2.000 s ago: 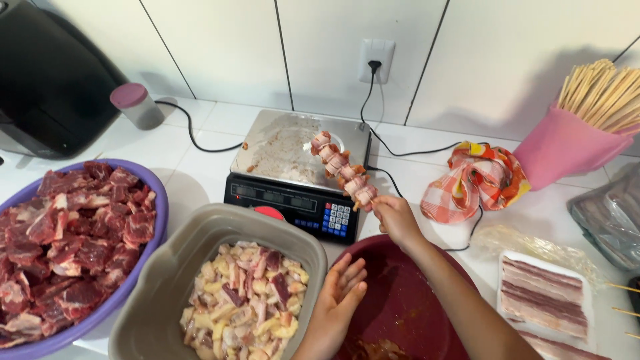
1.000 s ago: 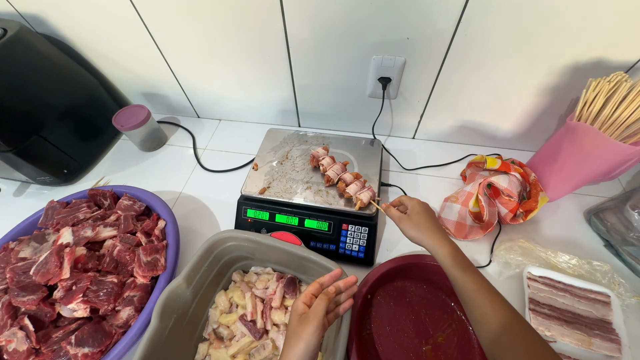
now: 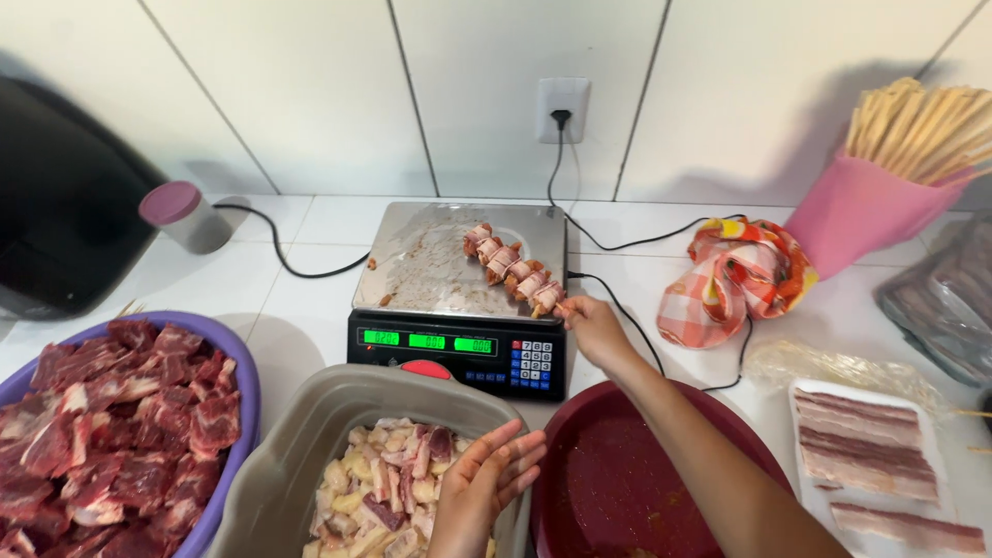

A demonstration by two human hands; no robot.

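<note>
A skewer of bacon-wrapped meat pieces lies diagonally on the steel plate of a digital scale, whose green displays are lit. My right hand pinches the skewer's stick end at the plate's front right corner. Palm up with fingers apart, my left hand holds nothing; it is over the right side of a grey-beige plastic tub with pale fatty meat pieces. To the right of that hand stands a dark red basin with a little residue inside.
At the left are a purple basin of red meat chunks, a lidded container and a black appliance. On the right are a crumpled cloth, a pink holder of wooden sticks and a white tray of bacon strips. Cords cross the counter.
Two seconds ago my right hand held the skewer raised over the scale's right side; now the skewer rests on the plate. The displays, unlit at first, are lit.
</note>
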